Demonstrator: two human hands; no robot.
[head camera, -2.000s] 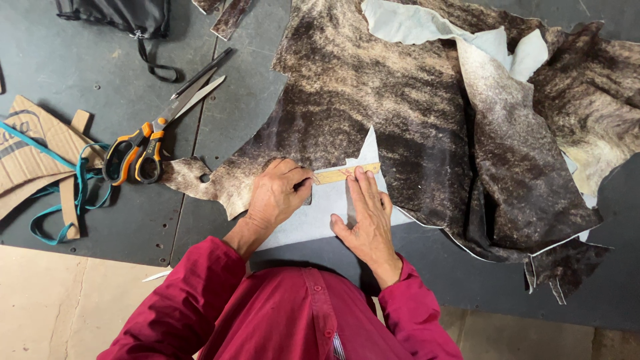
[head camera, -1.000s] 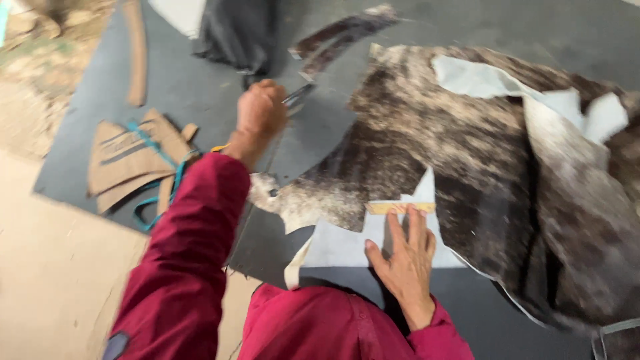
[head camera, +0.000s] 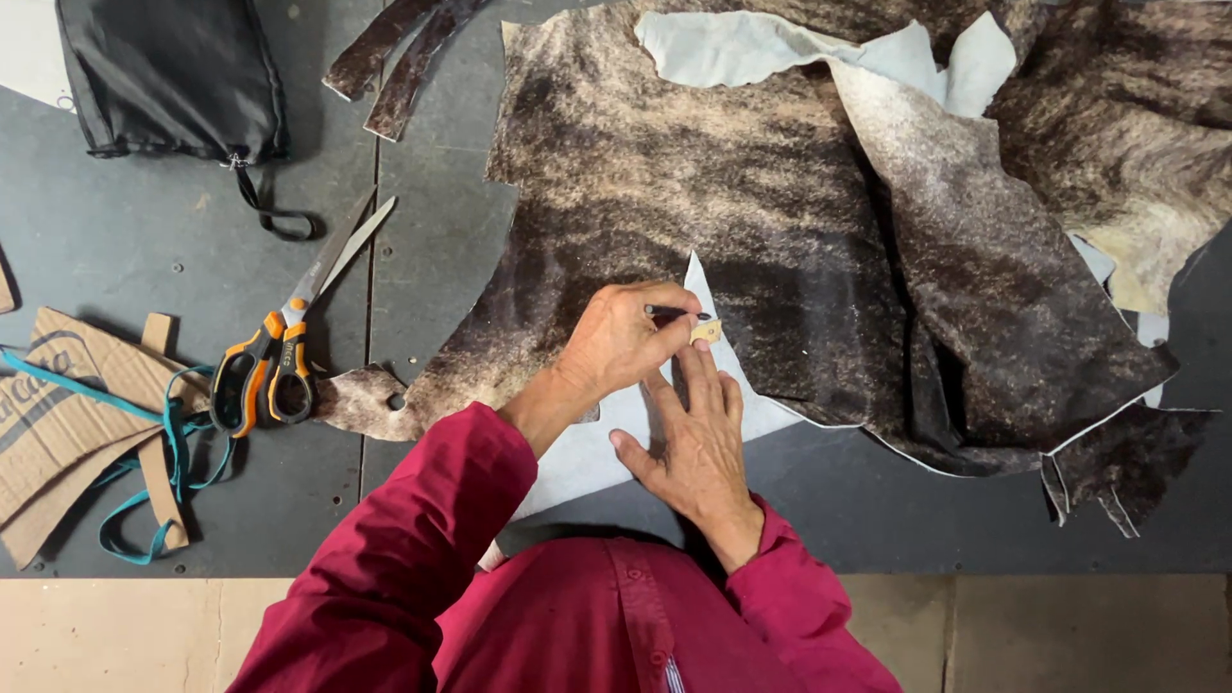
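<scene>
A dark pen (head camera: 664, 311) is gripped in my left hand (head camera: 621, 337), its tip pointing right beside a small tan strip (head camera: 708, 331), perhaps a ruler. My right hand (head camera: 701, 433) lies with spread fingers on a pale, pointed piece (head camera: 582, 467) that looks like the back of the hide, its fingertips pressing the strip's lower edge. Most of the strip is hidden under my hands. Around and above them spreads the brindled hair-on cowhide (head camera: 616, 154), which has a fold (head camera: 962, 212) at the right.
Orange-and-black scissors (head camera: 294, 322) lie with parted blades left of my hands. Beyond them are cardboard pieces (head camera: 77, 404) tangled with a teal cord (head camera: 173, 433). A black drawstring bag (head camera: 178, 77) and narrow hide strips (head camera: 414, 72) sit at the upper left. The table's near edge (head camera: 962, 570) runs below.
My left hand, out over the table near the scissors one second ago, is back at the strip with a pen in it. My right hand stays on the strip.
</scene>
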